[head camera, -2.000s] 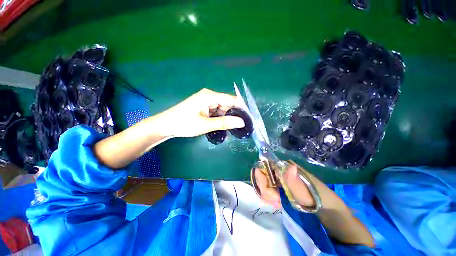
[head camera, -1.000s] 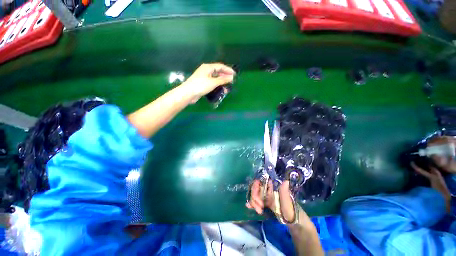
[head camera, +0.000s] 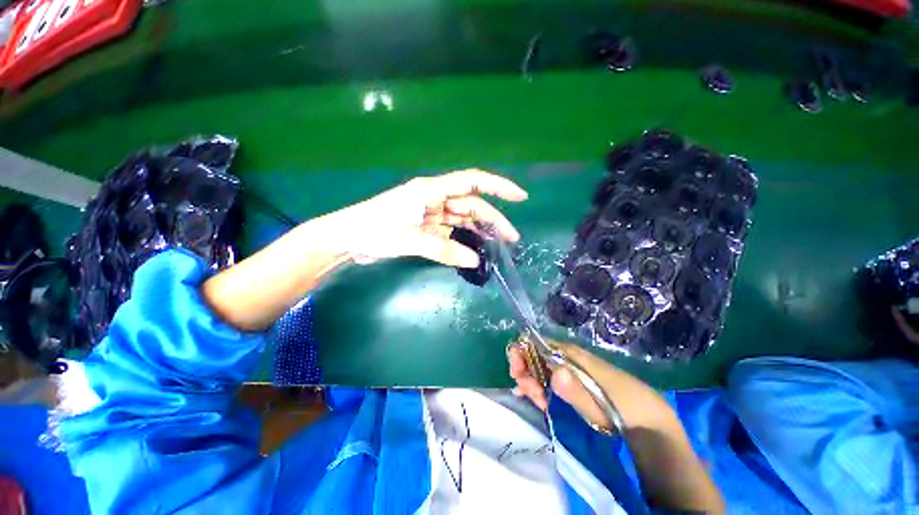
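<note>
My left hand (head camera: 433, 221) holds a black part (head camera: 472, 253) between thumb and fingers, partly hidden by the fingers. My right hand (head camera: 549, 374) grips the scissors (head camera: 516, 292) by their loop handles. The silver blades point up and left, and their tips are at the black part. The blades look nearly closed. A sheet of parts (head camera: 660, 246), rows of black discs in shiny film, lies to the right of the scissors. A thick stack of uncut sheets (head camera: 161, 226) lies at the left, beside my left sleeve.
Cut pieces (head camera: 717, 79) lie at the far right of the green bench (head camera: 403, 131). Red trays (head camera: 60, 35) stand at the far left. A blue perforated strip (head camera: 296, 344) lies near the bench edge. A brown box (head camera: 287, 417) is below it. Another person's blue sleeve (head camera: 816, 412) is at the right.
Since one second ago, my left hand has come back from the far side of the bench to the scissors' tips. A loose dark piece now lies near the top centre. The scissor blades have closed together.
</note>
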